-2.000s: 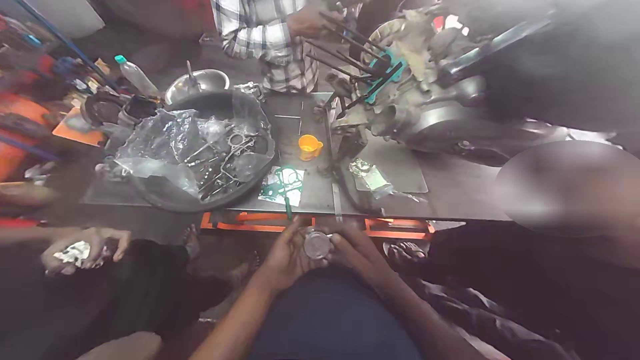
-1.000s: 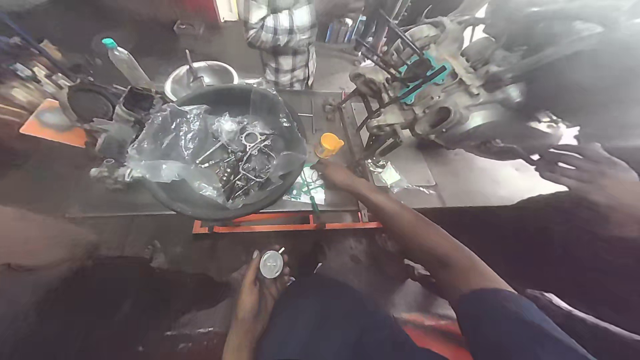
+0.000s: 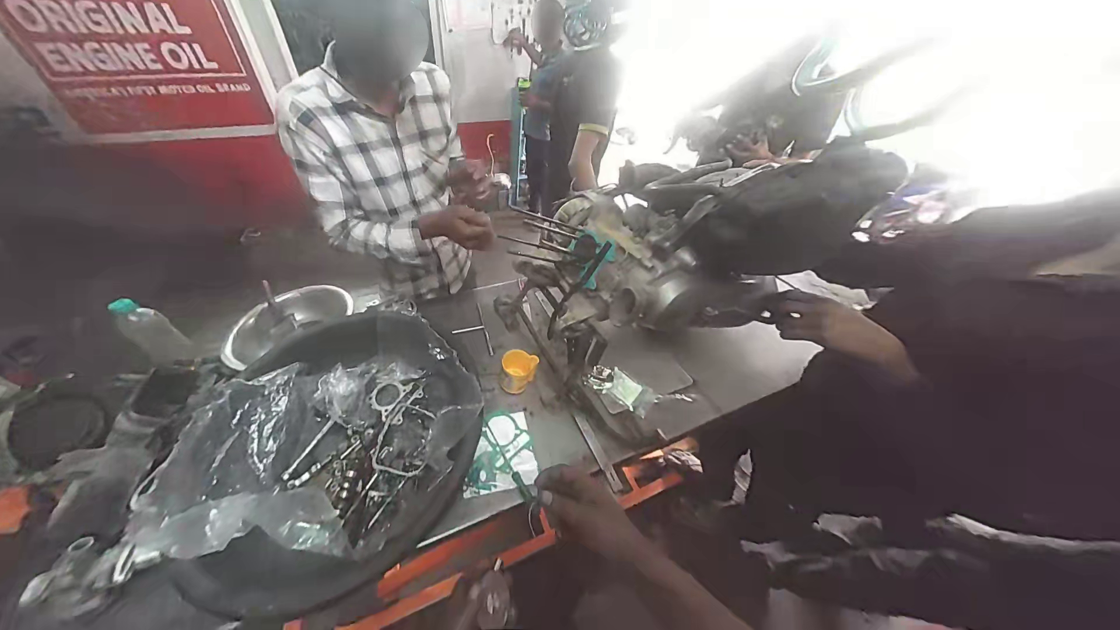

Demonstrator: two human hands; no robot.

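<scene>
My right hand (image 3: 586, 516) is at the front edge of the metal bench, its thumb and fingers closed at the lower end of a slim green tool (image 3: 522, 486), perhaps a screwdriver. The tool lies across a clear packet of green gaskets (image 3: 507, 451). Behind the packet stands a yellow plastic cup (image 3: 518, 372). A blurred shiny part (image 3: 495, 599) shows at the bottom edge; whether my left hand holds it, I cannot tell. Left of my right hand, a large black tub (image 3: 455, 499) holds plastic film, a metal-coloured gasket (image 3: 389, 398) and small engine parts.
An engine (image 3: 647, 280) with long studs stands on the bench at the right. A co-worker in a checked shirt (image 3: 367, 166) stands behind the bench; another person's hand (image 3: 814, 319) touches the engine's right side. A metal bowl (image 3: 337, 302) and bottle (image 3: 149, 328) are at the left.
My right hand has moved from beside the yellow cup to the green tool. The round metal part, seen clearly in my left hand earlier, is no longer clearly visible. The view has tilted up.
</scene>
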